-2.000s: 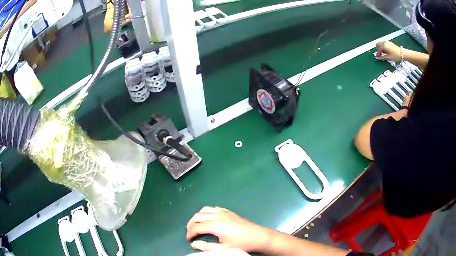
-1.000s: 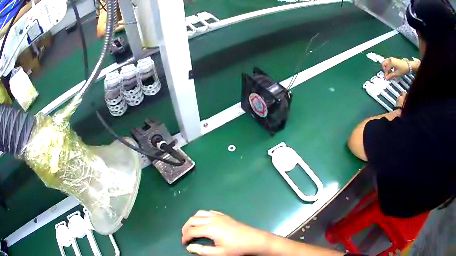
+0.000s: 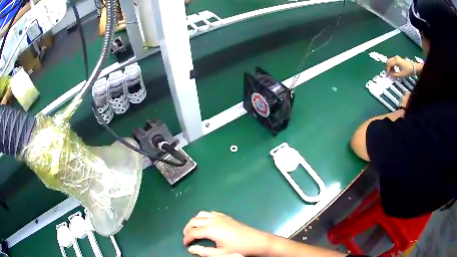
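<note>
My right hand [image 3: 215,233] is low in the centre, palm down, fingers curled over the green bench. A dark patch shows between its fingers and thumb; I cannot tell whether it is shadow or a held thing. My left hand is out of the picture. One white loop unit [image 3: 298,173] lies flat to the right, its round head away from me. More white loop units [image 3: 77,228] lie side by side at bottom left, cut off by the edge and partly hidden by the hood. The soldering iron [image 3: 168,148] sits in its stand [image 3: 149,133], over the grey tray [image 3: 176,173].
A clear fume hood [image 3: 118,185] on a ribbed hose hangs at left. A white upright [image 3: 180,75] rises behind the tray. A black fan [image 3: 268,103] stands on edge, with a small white ring [image 3: 233,148] nearby. Stacked units [image 3: 118,93] stand beyond the rail. A person [image 3: 411,135] works at right.
The stacked units on the far belt have moved left. The view has shifted slightly. The neighbouring person's hand has moved over the units there. My right hand keeps about the same place and pose.
</note>
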